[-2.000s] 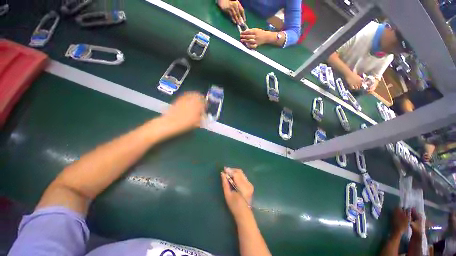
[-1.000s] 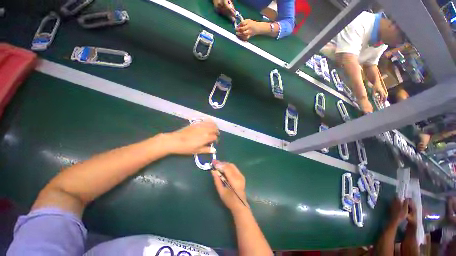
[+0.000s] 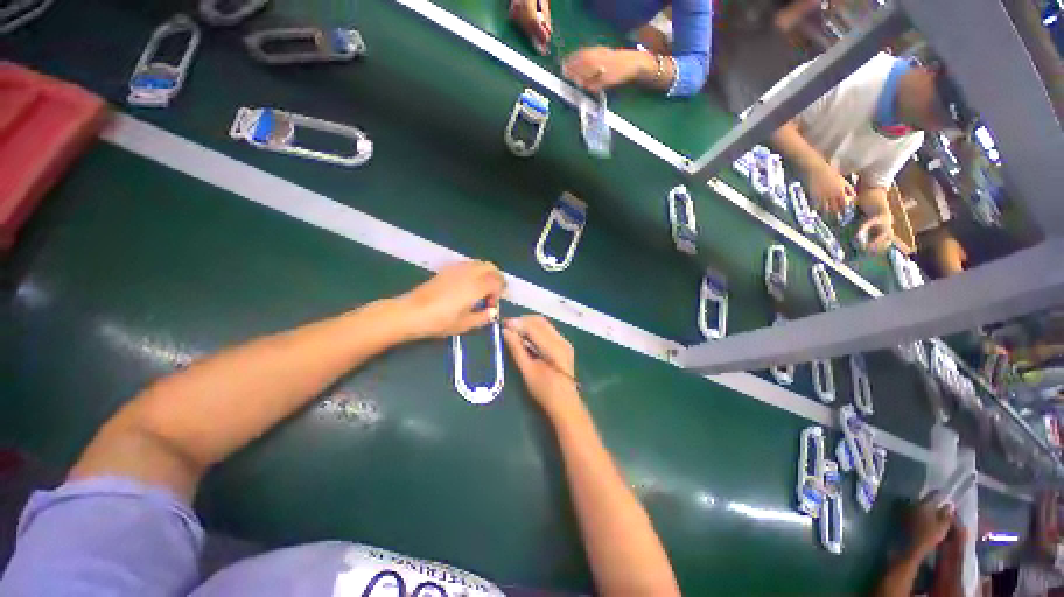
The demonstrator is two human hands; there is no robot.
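Note:
A silver-white oval loop part (image 3: pixel 480 398) lies on the green bench in front of me, its open rounded end towards me. My left hand (image 3: pixel 461 299) covers its far end by the pale rail and holds it there. My right hand (image 3: pixel 541 355) holds a thin dark hand tool (image 3: pixel 561 370) at the loop's right side near that far end. The tool's tip and the loop's label end are hidden by my fingers.
Loops, one nearby (image 3: pixel 561 232), are scattered on the green conveyor beyond the pale rail (image 3: pixel 292 208). Overlapping loops (image 3: pixel 831 487) lie right. A red tray (image 3: pixel 44 152) is far left. A grey post (image 3: pixel 863 309) slants overhead. Workers' hands are across the line and at right.
My left hand took a loop from the conveyor and brought it onto the bench. My right hand has moved up with the tool to the loop's far end. Conveyor loops have shifted right.

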